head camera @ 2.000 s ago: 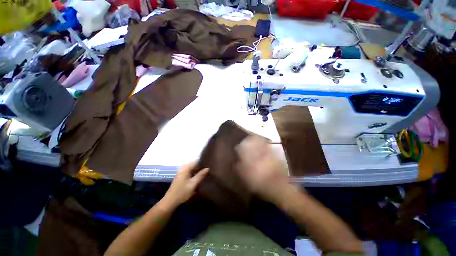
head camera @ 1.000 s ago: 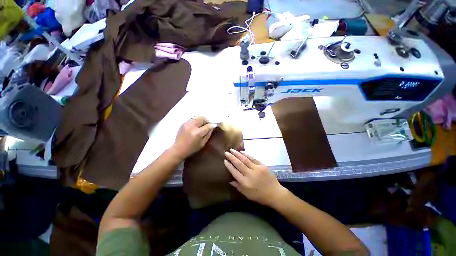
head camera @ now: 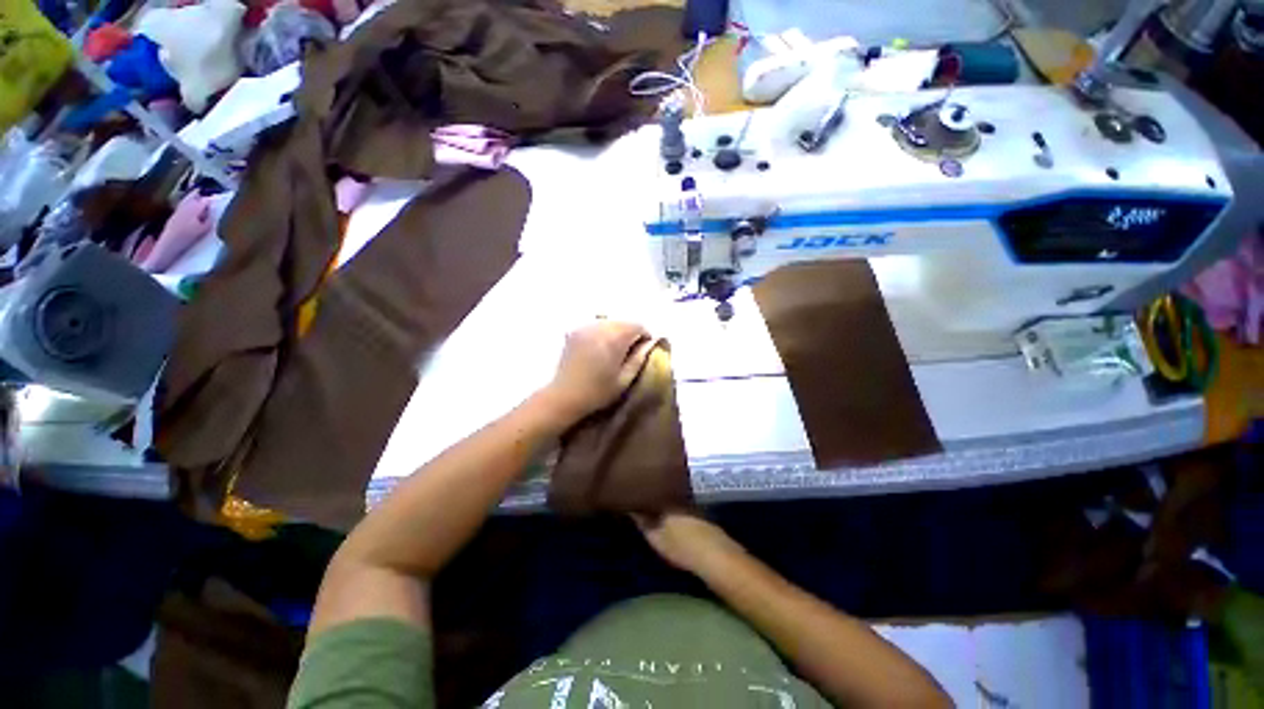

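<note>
A brown fabric panel (head camera: pixel 631 446) lies over the table's front edge, in front of the lockstitch machine (head camera: pixel 915 208). My left hand (head camera: pixel 604 366) grips its upper end, just below and left of the needle area. My right hand (head camera: pixel 682 537) is at the panel's lower edge, below the table front; its fingertips are partly hidden under the fabric, so its hold cannot be told. The presser foot is too small to make out. A rectangular brown piece (head camera: pixel 848 363) lies flat, partly under the machine arm.
A long brown panel (head camera: pixel 402 305) and a crumpled brown fabric heap (head camera: pixel 277 263) lie to the left. A grey machine end (head camera: pixel 86 319) stands at far left. Green and yellow loops (head camera: pixel 1178 346) lie at the machine's right end.
The panel was raised and blurred, then was laid toward the needle area. My left hand has moved slightly right; my right hand has moved from on top of the panel down to its lower edge.
</note>
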